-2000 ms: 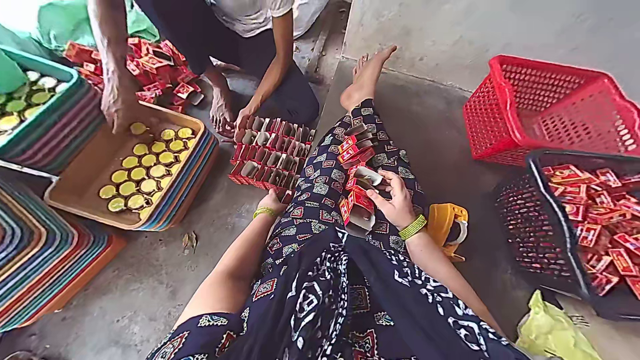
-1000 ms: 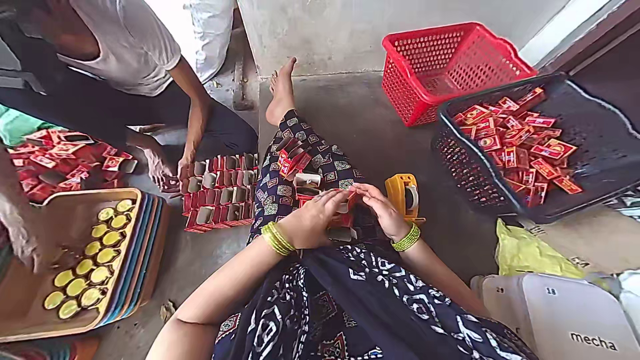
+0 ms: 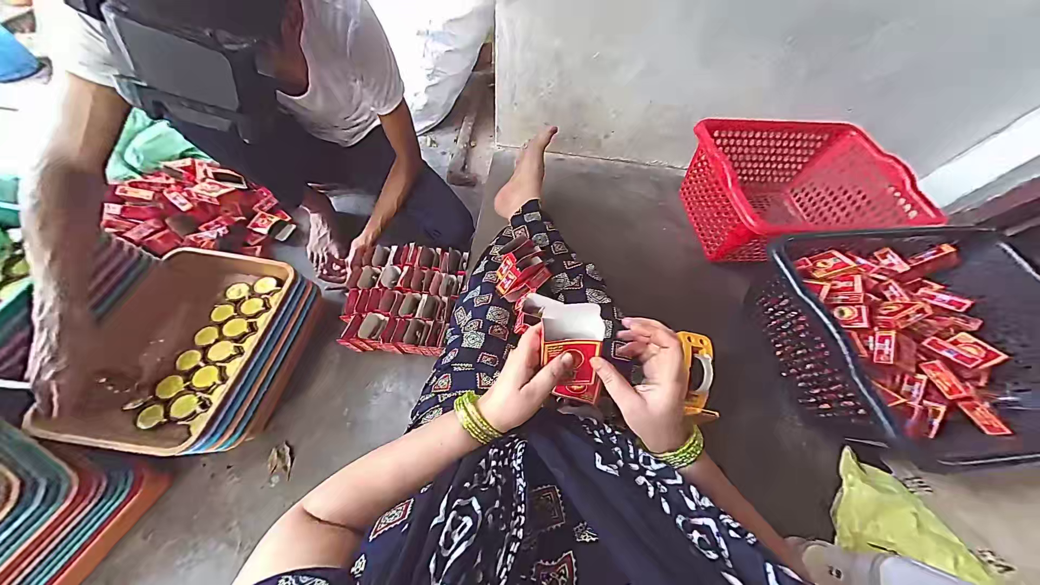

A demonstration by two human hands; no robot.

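My left hand [image 3: 524, 378] grips the left side of a small red cardboard box [image 3: 574, 366], whose white top flap stands raised. Against the box's right edge rests the thumb of my right hand [image 3: 646, 378], its other fingers apart; whether it grips the box I cannot tell. Several more red boxes [image 3: 520, 272] lie on my patterned clothing over the leg, just beyond the held one. To the left, a block of upright red boxes [image 3: 402, 305] with their flaps up stands on the floor. A yellow tape dispenser [image 3: 697, 374] sits beside my right hand.
A black crate [image 3: 780, 325] of closed red boxes stands at right, a red plastic basket [image 3: 812, 223] behind it. At left, a co-worker [image 3: 349, 73] reaches over stacked trays [image 3: 301, 325] holding round yellow items [image 3: 207, 375]. A heap of red boxes [image 3: 187, 207] and a yellow-green bag [image 3: 894, 520] lie around.
My hands, close together over a box one second ago, are now a little apart, and the box's raised white flap shows. The co-worker leans further over the trays.
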